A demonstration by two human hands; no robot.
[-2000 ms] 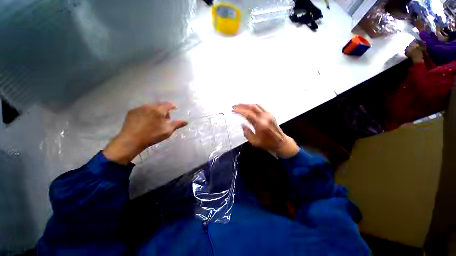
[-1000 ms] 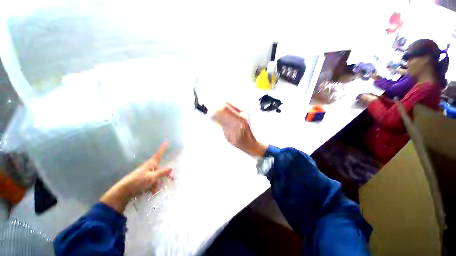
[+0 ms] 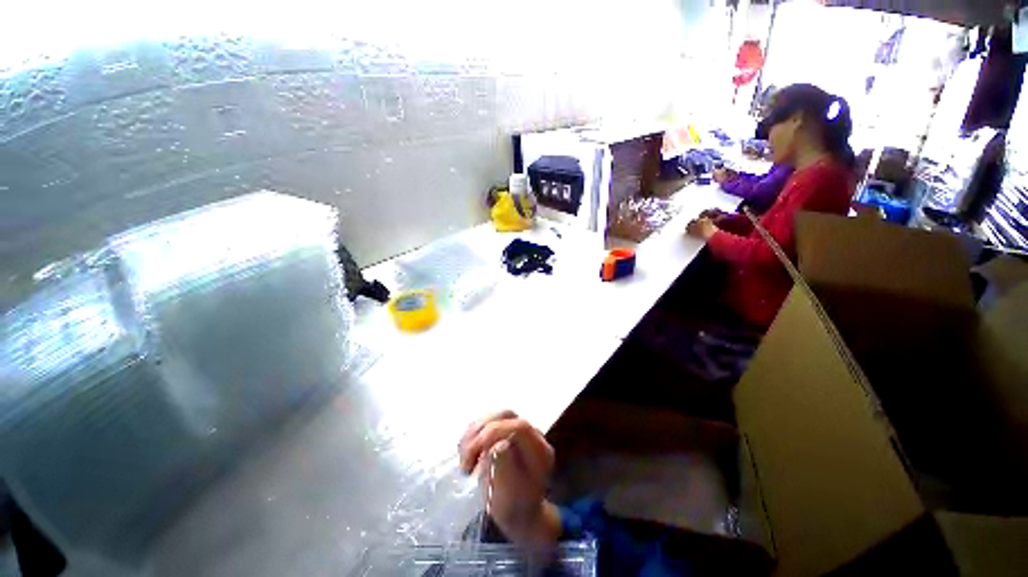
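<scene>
My right hand is at the lower middle, fingers curled and pinching the edge of a clear plastic bag, whose wrinkled film spreads to the left over the bench. A clear ribbed tray shows at the bottom edge, below my hand, mostly cut off; whether it is inside the bag I cannot tell. My left hand is out of the picture.
Large pale tray stacks stand at the left. Yellow tape roll, black tangled item and orange-and-blue roll lie on the white bench. An open carton is at right. A person sits farther along.
The view has tilted up and swung right. My left hand has gone out of the picture. My right hand, open and empty over the bench before, now sits lower and holds clear film.
</scene>
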